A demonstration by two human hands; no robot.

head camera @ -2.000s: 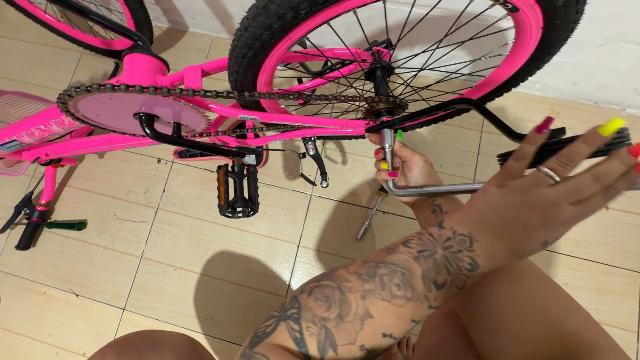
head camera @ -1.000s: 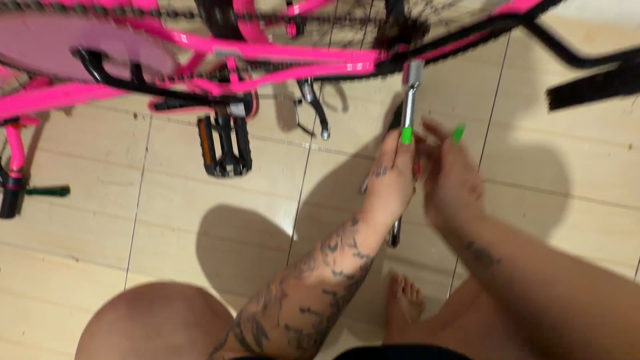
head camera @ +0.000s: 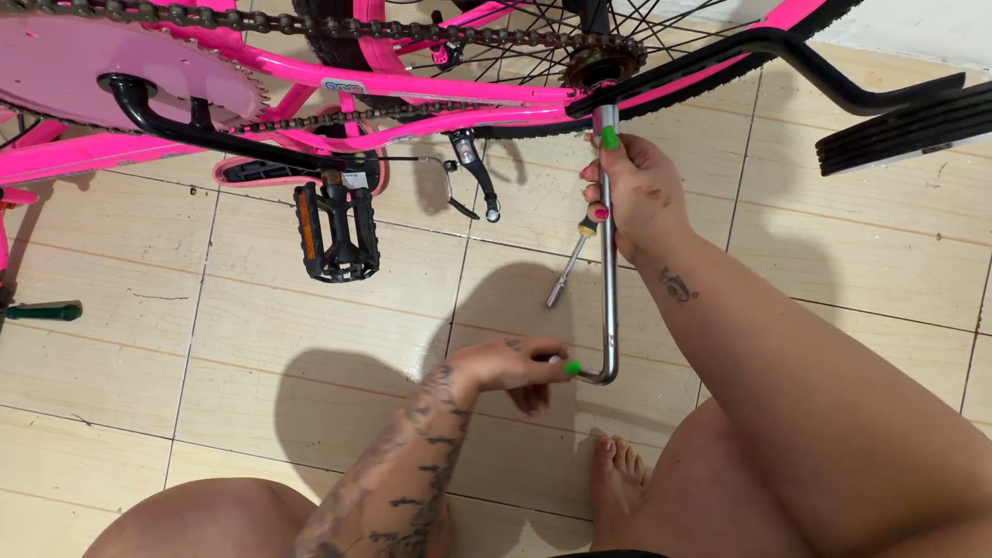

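Note:
An L-shaped metal socket wrench [head camera: 609, 287] has its socket end at the rear axle of a pink bicycle [head camera: 434, 87], just below the rear sprocket [head camera: 601, 63]. My right hand [head camera: 647, 190] is wrapped around the wrench's long shaft near the socket, with the thumb against the socket. My left hand [head camera: 515, 368] is at the short bent end, its thumb on the metal; its fingers partly hide that end. Whether the socket sits fully over a nut cannot be told. A thin nut driver [head camera: 568, 270] lies on the floor left of the shaft.
The chain [head camera: 325, 27], a black crank with its pedal [head camera: 338, 236] and a brake lever [head camera: 479, 174] are at upper left. A black bent stand [head camera: 814, 70] reaches right from the axle. A green-handled tool [head camera: 46, 311] lies far left. My foot [head camera: 620, 473] rests on the tiles.
My left hand, spread at the far right two seconds ago, was on the wrench shaft one second ago and is now at its short end. The wrench has swung from pointing right to pointing towards me.

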